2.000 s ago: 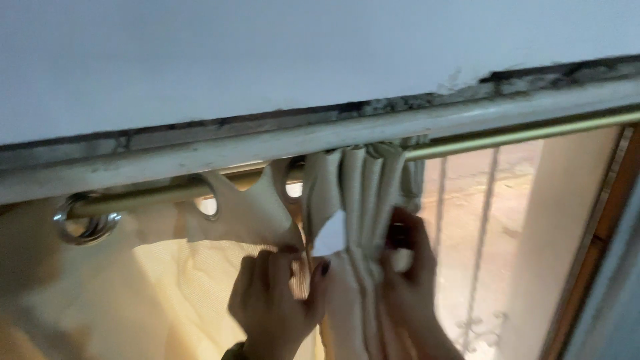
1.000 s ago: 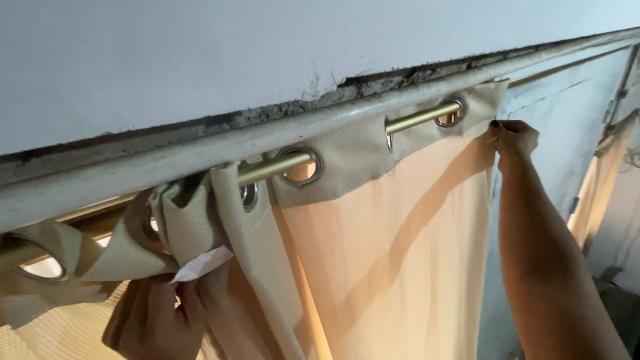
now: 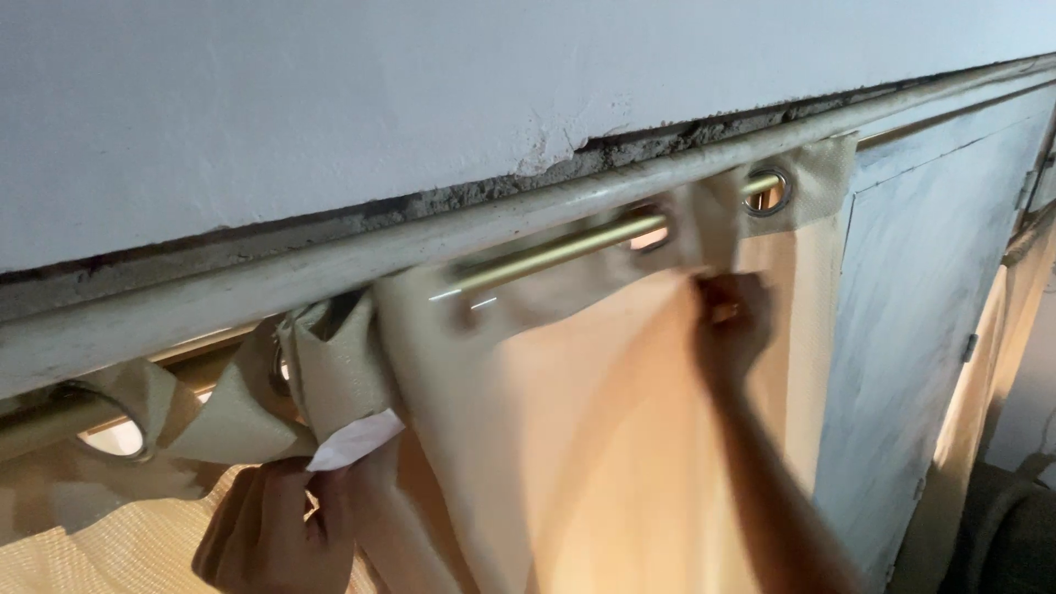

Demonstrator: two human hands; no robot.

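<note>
A beige grommet curtain (image 3: 610, 429) hangs on a brass-coloured curtain rod (image 3: 561, 256), which passes through its metal eyelets. At lower left my left hand (image 3: 280, 520) pinches the curtain's gathered folds, just below a white paper-like tag (image 3: 356, 441). Farther right, my right hand (image 3: 734, 322) is blurred, with its fingers closed at the curtain cloth under the eyelet band. A metal eyelet (image 3: 767, 192) shows near the curtain's right edge. Another eyelet (image 3: 115, 429) is at the far left. Part of the left hand's grip is hidden by the folds.
A pale pipe-like rail (image 3: 495, 214) runs above the rod, under a white wall (image 3: 289, 107) with a broken, crumbling lower edge. To the right are a pale painted panel (image 3: 924, 247) with hinges and another curtain (image 3: 978, 388). Something dark lies at the lower right corner.
The curtain, bunched between my hands two seconds ago, is spread rightward along the rod. Since one second ago, my right hand has moved left from the curtain's right edge. My left hand stays at the folds.
</note>
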